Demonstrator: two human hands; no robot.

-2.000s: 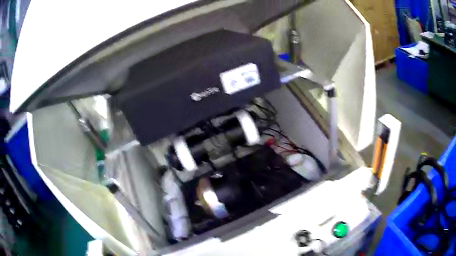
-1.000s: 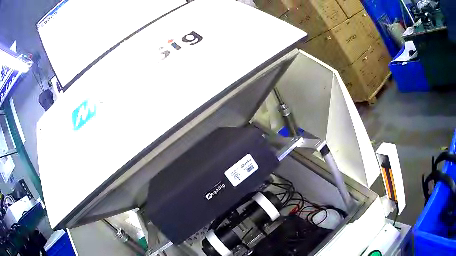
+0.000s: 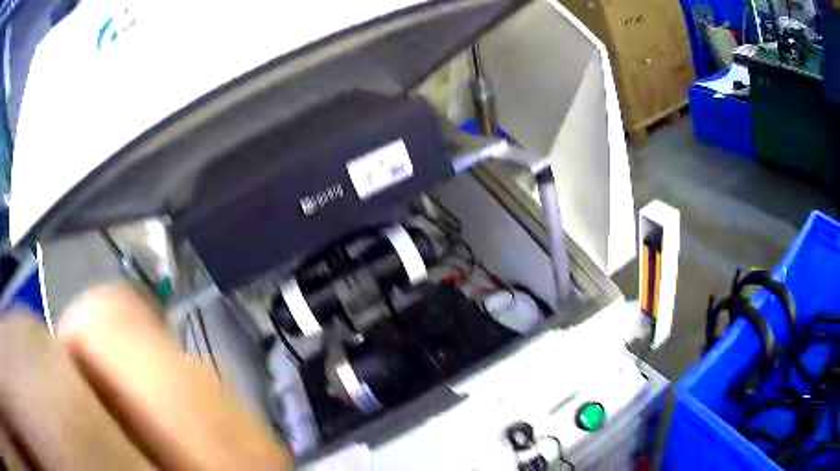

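Note:
The white test box (image 3: pixel 516 382) stands in front of me with its lid (image 3: pixel 184 69) tilted open. A dark foam block (image 3: pixel 304 189) with a white label hangs under the lid. Below it, the test fixture (image 3: pixel 355 271) shows black cylinders with white rings. A further black cylinder with a light ring (image 3: pixel 357 382) lies nearer the front. My left hand (image 3: pixel 157 382), bare and blurred, is large at the lower left, in front of the box's left side. Its fingertips and anything it holds cannot be made out. My right hand is out of the picture.
A blue bin (image 3: pixel 705 428) with black headphones (image 3: pixel 760 313) stands at the lower right. A white post with an orange-black strip (image 3: pixel 652 276) rises at the box's right front. A green button (image 3: pixel 590 416) is on the front panel. Cartons (image 3: pixel 635 60) stand behind.
My left hand has come into view at the lower left. The view has tipped down again, showing more of the chamber and front panel. The lid remains open.

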